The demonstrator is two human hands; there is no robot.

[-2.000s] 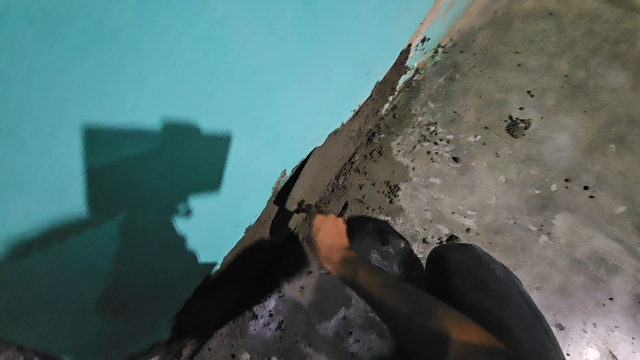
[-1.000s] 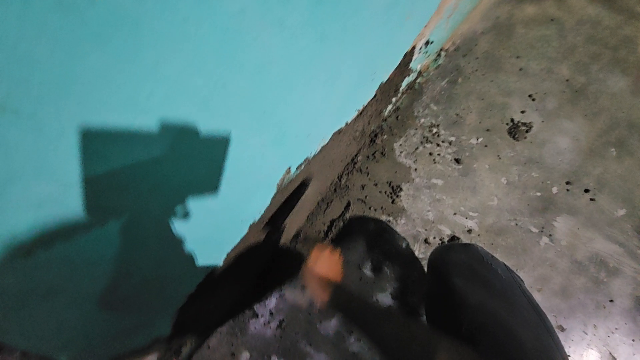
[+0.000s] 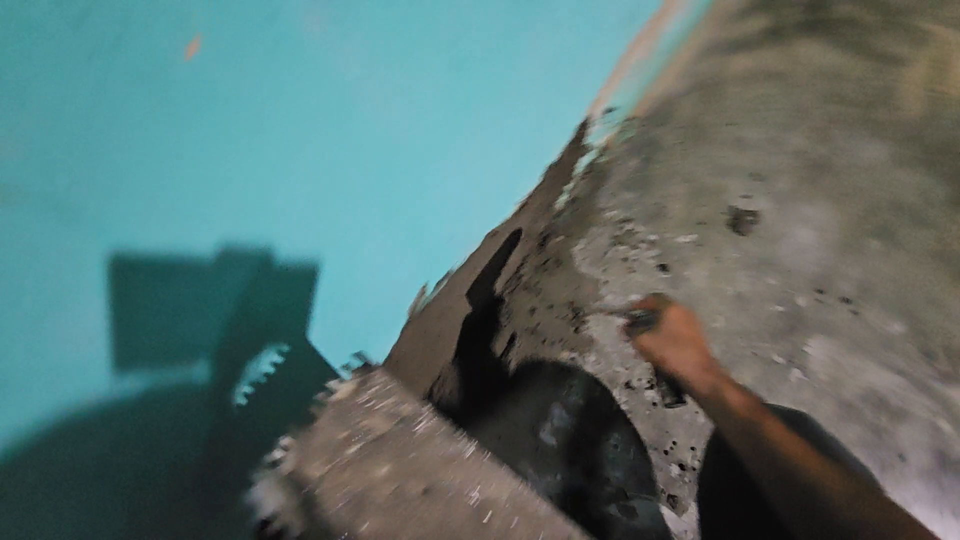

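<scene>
My right hand (image 3: pixel 675 345) is closed around a dark-handled hand tool (image 3: pixel 643 321), whose thin edge points left just above the floor; blur hides its exact kind. Damp grey-brown mortar (image 3: pixel 442 315) lies in a band along the foot of the turquoise wall (image 3: pixel 360 135). A broad, flat brown slab or board (image 3: pixel 405 465), rough and ragged along its left edge, fills the bottom centre, left of my right hand; what supports it is hidden. My left hand is out of view.
The concrete floor (image 3: pixel 795 285) bears scattered crumbs and dark lumps (image 3: pixel 742 219). My dark-clothed knees (image 3: pixel 577 442) are at the bottom, close to the mortar band. Shadows fall across the wall and mortar.
My right hand has moved from beside the mortar band to the right, over the floor. The brown slab or board has come into view at the bottom.
</scene>
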